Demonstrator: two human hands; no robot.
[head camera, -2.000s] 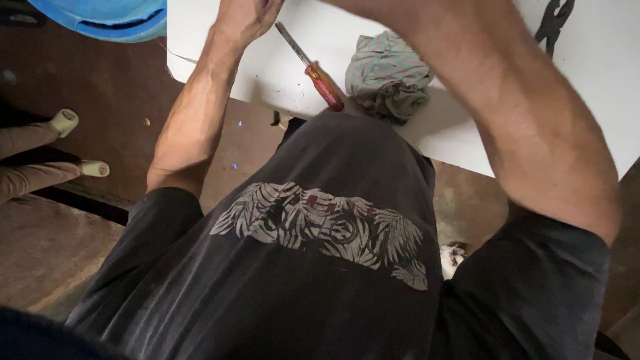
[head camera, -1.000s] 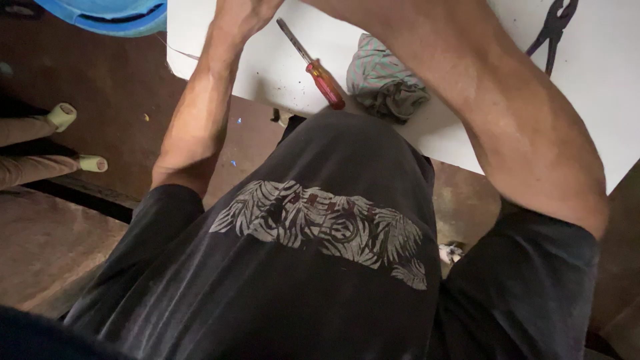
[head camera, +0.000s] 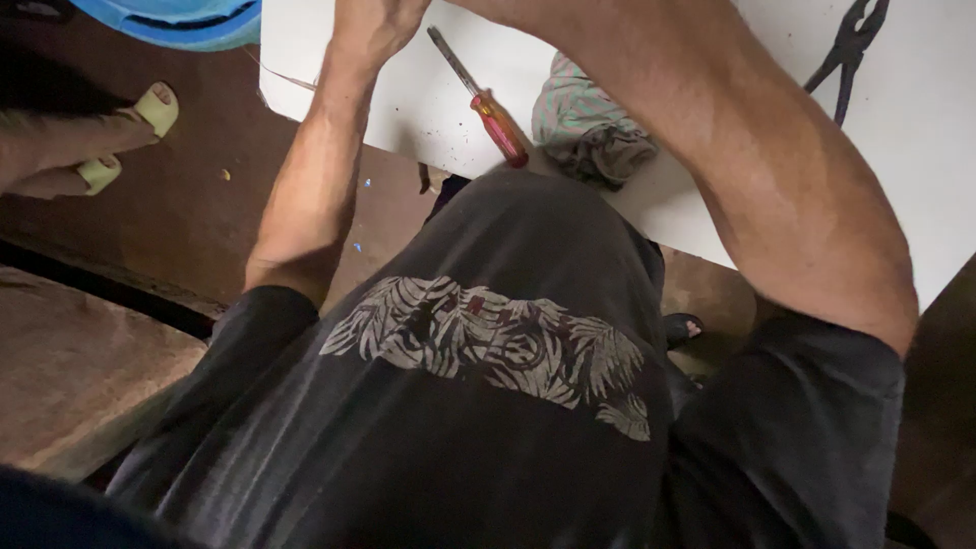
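Observation:
My left hand (head camera: 383, 27) is cut off by the top edge of the head view; its fingers are out of sight, so what it holds cannot be told. The right forearm reaches up over the white table, and my right hand lies beyond the frame. Between the arms lies a screwdriver with a red and yellow handle (head camera: 499, 131), its shaft pointing up toward my left hand. Just right of it is a crumpled striped cloth (head camera: 583, 122), partly behind the right forearm. Dark pliers (head camera: 850, 49) rest with their handles apart on the table at the upper right.
The white table's (head camera: 419, 114) near edge runs right in front of my body. A blue plastic basin (head camera: 191, 27) is at the upper left. Another person's feet in light sandals (head camera: 158, 109) stand on the brown floor at the left. Small dark specks dot the tabletop near the screwdriver.
The pliers show more fully than two seconds ago, when the right arm and the frame edge hid part of them. The screwdriver and cloth have stayed in place.

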